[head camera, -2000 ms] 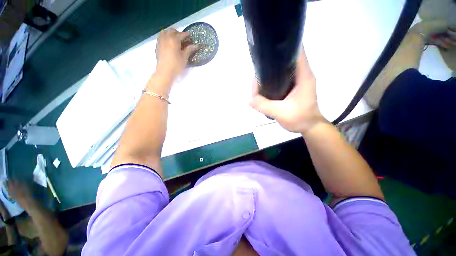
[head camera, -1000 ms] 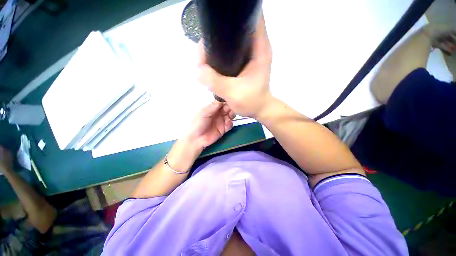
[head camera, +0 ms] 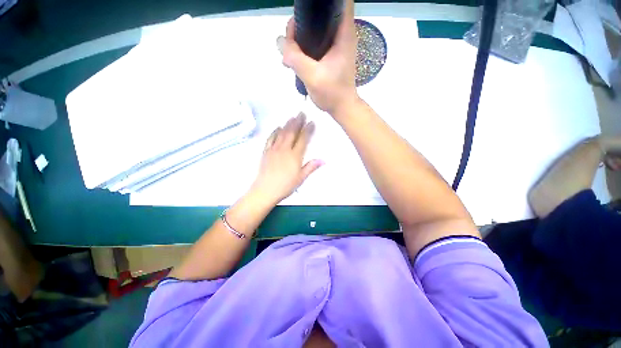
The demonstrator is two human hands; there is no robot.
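Observation:
My right hand (head camera: 325, 75) grips the black electric screwdriver (head camera: 317, 27), held upright at the top centre with its narrow tip pointing down. My left hand (head camera: 284, 158) lies palm down with fingers spread on the bright white panel (head camera: 340, 163), below the driver tip. No held thing shows in it. The round dark-rimmed screw dish (head camera: 370, 53) stands right behind my right hand, partly hidden by it. The stack of white panels (head camera: 150, 115) lies to the left, its layered edges facing me. Panel edges under my left hand are washed out.
The black power cord (head camera: 473, 109) hangs across the right side. A clear plastic bag (head camera: 507, 30) lies at the far right. A white bottle (head camera: 28, 109) and a thin yellowish stick (head camera: 26, 206) lie at the left. A person's arm (head camera: 572, 173) rests at the right edge.
The view has shifted. My left hand has gone from the dish to the near edge under the driver, then opened flat on the panel. My right hand has moved the driver farther from my body.

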